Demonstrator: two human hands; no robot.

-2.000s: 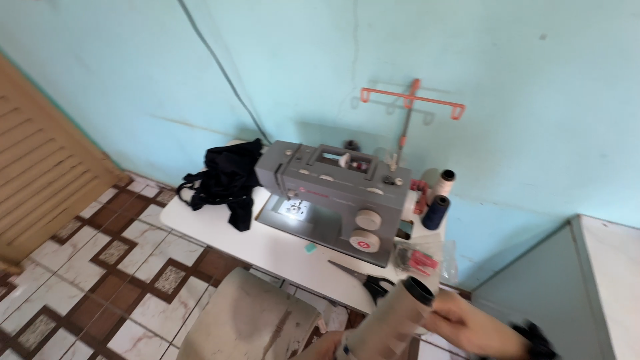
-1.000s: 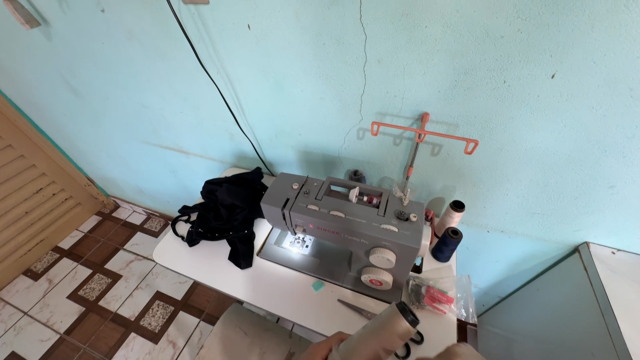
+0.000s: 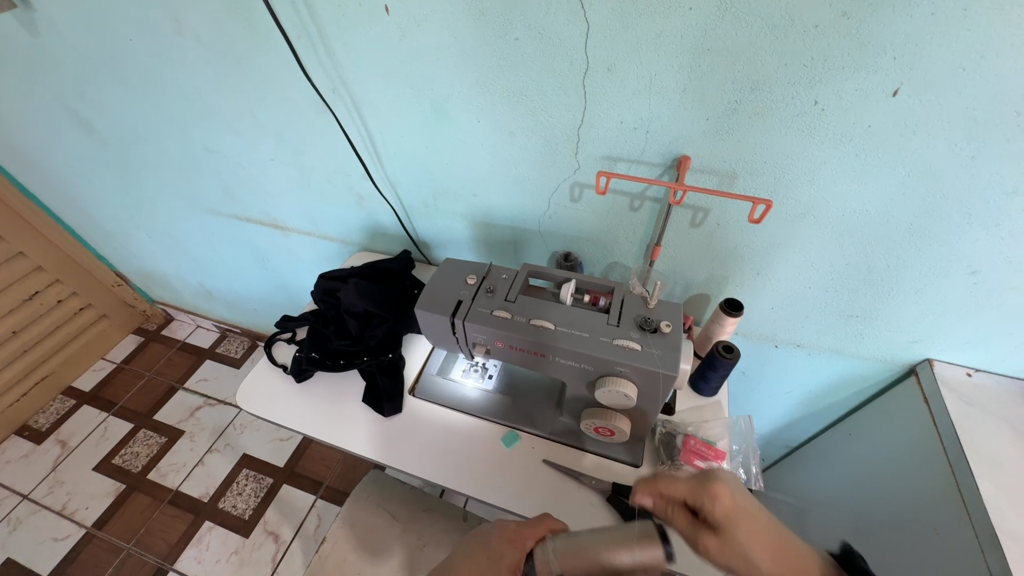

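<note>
My left hand (image 3: 500,548) holds a large cone of beige thread (image 3: 600,550) by its left end at the bottom of the view. Over the cone's dark right end is my right hand (image 3: 708,512), slightly blurred, its thumb and forefinger together on a thin, barely visible thread. Behind them a grey Singer sewing machine (image 3: 552,344) stands on a white table (image 3: 336,416) with its lamp lit. Black-handled scissors (image 3: 580,478) lie in front of it, partly hidden by my right hand. A small teal piece (image 3: 510,439) is beside them.
Black fabric (image 3: 352,320) lies left of the machine. On the right are a pale thread cone (image 3: 718,328), a navy thread cone (image 3: 714,368) and a plastic bag (image 3: 708,448). An orange thread stand (image 3: 684,188) rises behind. A chair seat (image 3: 384,524) is below the table edge.
The cone has stayed in my left hand. My right hand, low beside the cone a second ago, is now raised over its dark end. The view has shifted.
</note>
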